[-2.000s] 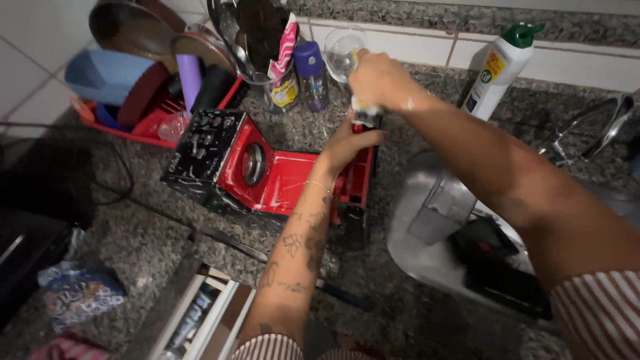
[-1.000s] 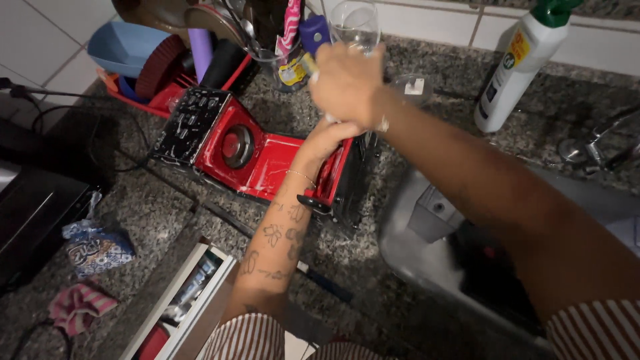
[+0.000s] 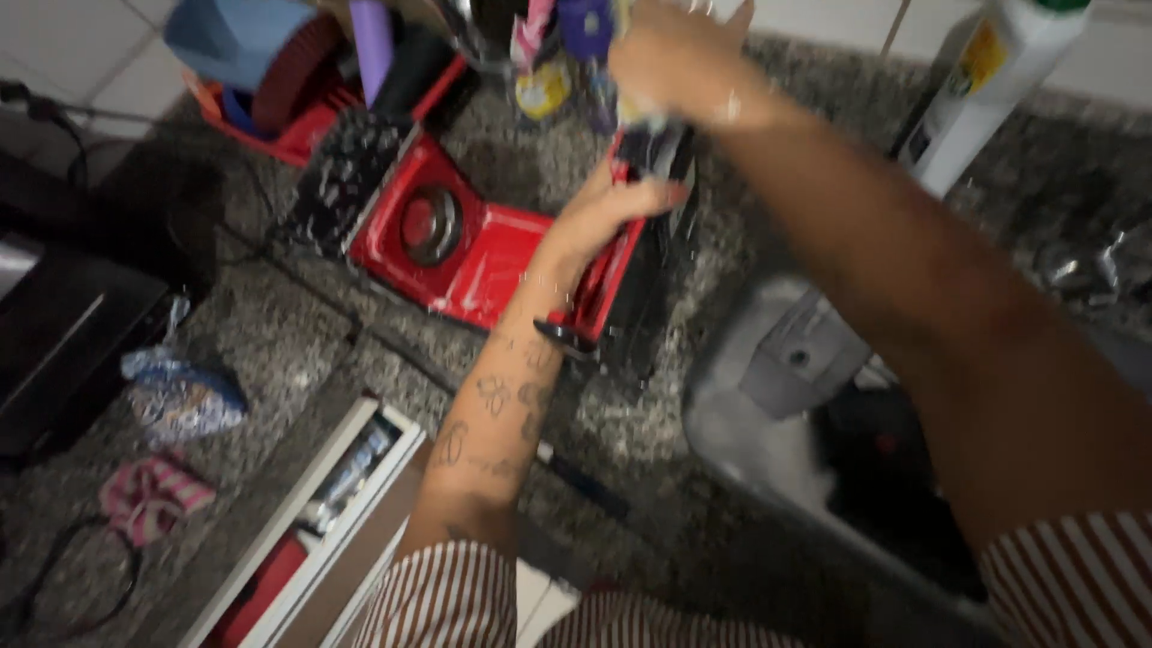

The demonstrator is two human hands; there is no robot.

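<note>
A red and black appliance body (image 3: 504, 261), perhaps a coffee machine, lies on its side on the granite counter with white streaks like suds on it. My left hand (image 3: 612, 211) reaches across it and grips its right-hand part near the far end. Above that end is my right hand (image 3: 679, 63), blurred, closed around a yellowish thing that looks like a sponge and is mostly hidden by the fingers. A round metal ring (image 3: 432, 225) sits in the red face at the left.
A red dish rack (image 3: 301, 139) with a blue bowl (image 3: 234, 40) stands behind left. At the right are a steel sink (image 3: 747, 450) holding dark parts and a white bottle (image 3: 981, 99). An open drawer (image 3: 315, 522) juts out in front; a pink striped cloth (image 3: 153, 495) lies left.
My right hand has moved from the far end of the appliance, near the glass, while my left hand stays on the appliance. The view has come closer.
</note>
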